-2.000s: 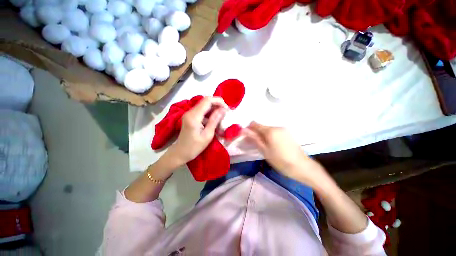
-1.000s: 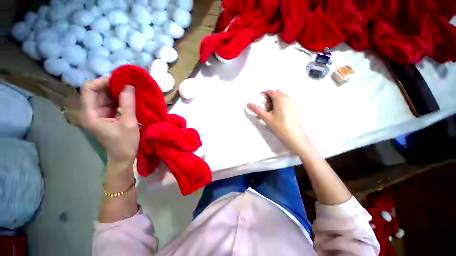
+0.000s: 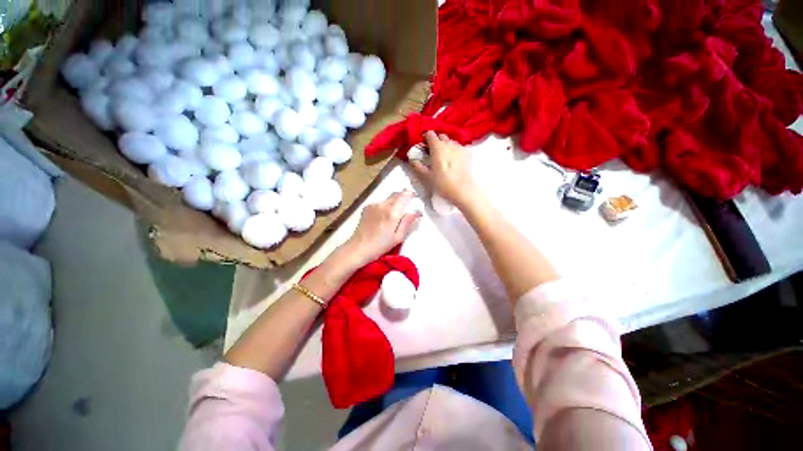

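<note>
A red plush piece (image 3: 357, 357) lies over the table's near left edge, partly under my left wrist, with a white pom-pom (image 3: 398, 291) beside its upper part. My left hand (image 3: 380, 229) is on the table above it, its fingers around another white pom-pom (image 3: 412, 207). My right hand (image 3: 445, 169) is farther up, its fingertips around a white pom-pom (image 3: 418, 153) at the edge of a red piece (image 3: 414, 132). One more pale round thing (image 3: 443, 205) shows under my right wrist. No needle or thread can be made out.
A carton (image 3: 198, 251) full of white pom-poms stands at upper left. Red plush pieces (image 3: 607, 88) are heaped at the table's back. A tally counter (image 3: 581, 189), an amber block (image 3: 619, 208) and a dark flat object (image 3: 729, 233) lie at right.
My left hand has let go of the red piece, now lying on the table edge, and has moved right. My right hand has moved up to the heap's edge. The view has shifted.
</note>
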